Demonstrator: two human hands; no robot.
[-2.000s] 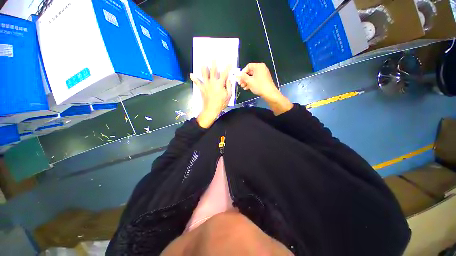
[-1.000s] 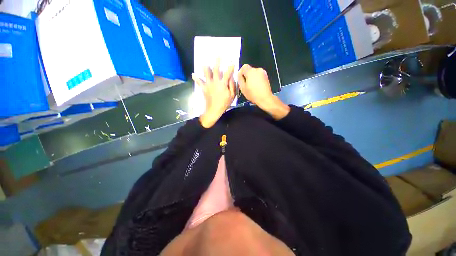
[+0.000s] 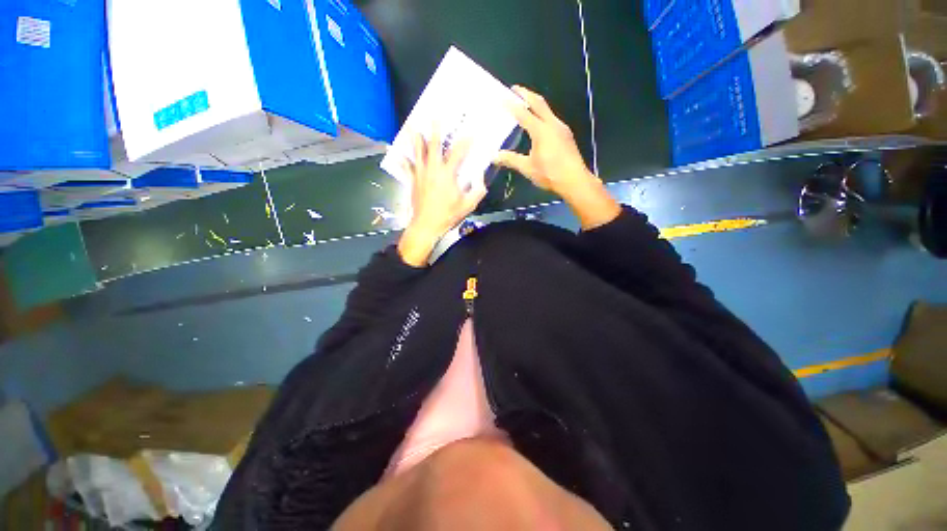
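A retail carton (image 3: pixel 454 102) stands on the dark green bench close to my body, its narrow white face up with small dark print. It is turned at an angle. My left hand (image 3: pixel 437 193) lies on the near part of the white face with its fingers spread. My right hand (image 3: pixel 548 151) is at the carton's right side, thumb and fingers apart, with fingertips at the edge. The carton's near end is partly hidden by my left hand.
Closed blue and white cartons (image 3: pixel 187 78) stand at the left. Open cartons (image 3: pixel 714 119) with wrapped white devices (image 3: pixel 806 96) are at the right. Small scraps (image 3: pixel 216 236) lie near the bench's front edge. A shiny round metal object (image 3: pixel 831 195) is beyond the bench at right.
The carton has turned clockwise from straight to slanted. My right hand has opened from a pinch at the carton's edge. My left hand stays on the white face. The whole view has shifted slightly.
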